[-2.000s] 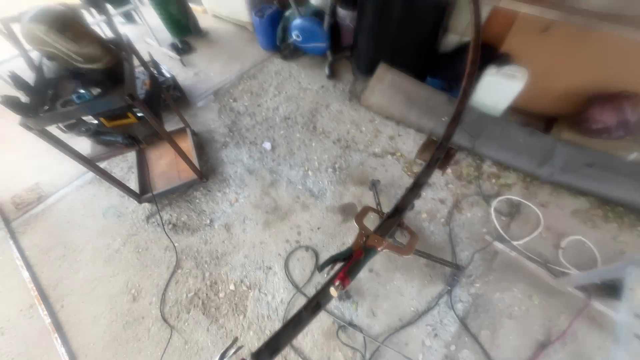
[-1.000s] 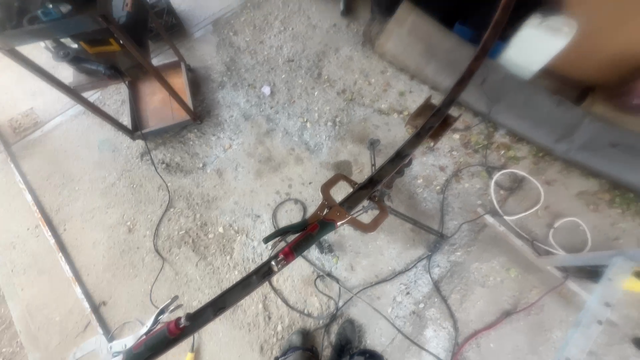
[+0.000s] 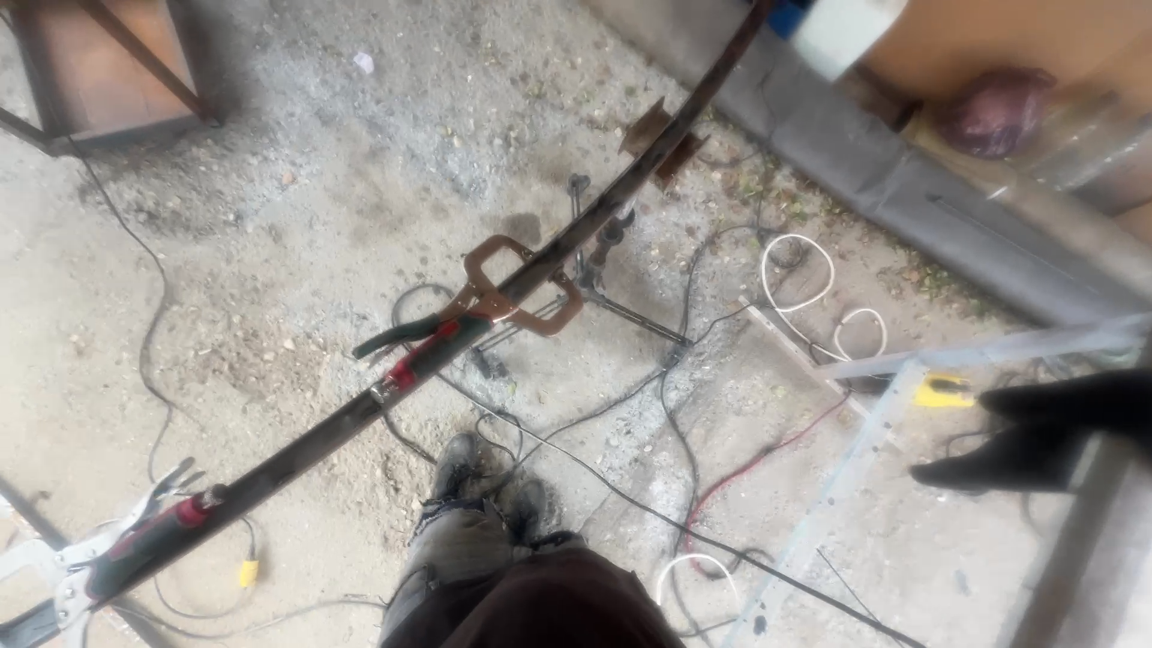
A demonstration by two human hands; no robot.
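Observation:
My right hand (image 3: pixel 1035 434), in a black glove, reaches in from the right edge. Its fingers are apart, beside a grey metal bar (image 3: pixel 1071 549) and close to a yellow object (image 3: pixel 943 391). Nothing shows between the fingertips; contact with the bar is unclear. My left hand is out of view. A long dark curved metal bar (image 3: pixel 585 225) runs diagonally across the view. Copper-coloured locking C-clamp pliers (image 3: pixel 522 288), with green and red handles, lie across it. Silver locking pliers (image 3: pixel 76 567) with similar handles are at its lower left end.
Cables (image 3: pixel 621 495) and a white cord (image 3: pixel 832 279) lie on the gravelly concrete around my boots (image 3: pixel 457 459). A metal stand (image 3: pixel 630 315) is under the bar. A metal frame with a tray (image 3: pixel 117 76) stands upper left; a grey kerb (image 3: pixel 864 180) runs upper right.
The view has tilted down and moved in on the bar. My gloved right hand has come into view at the right edge. Both locking pliers remain at the bar.

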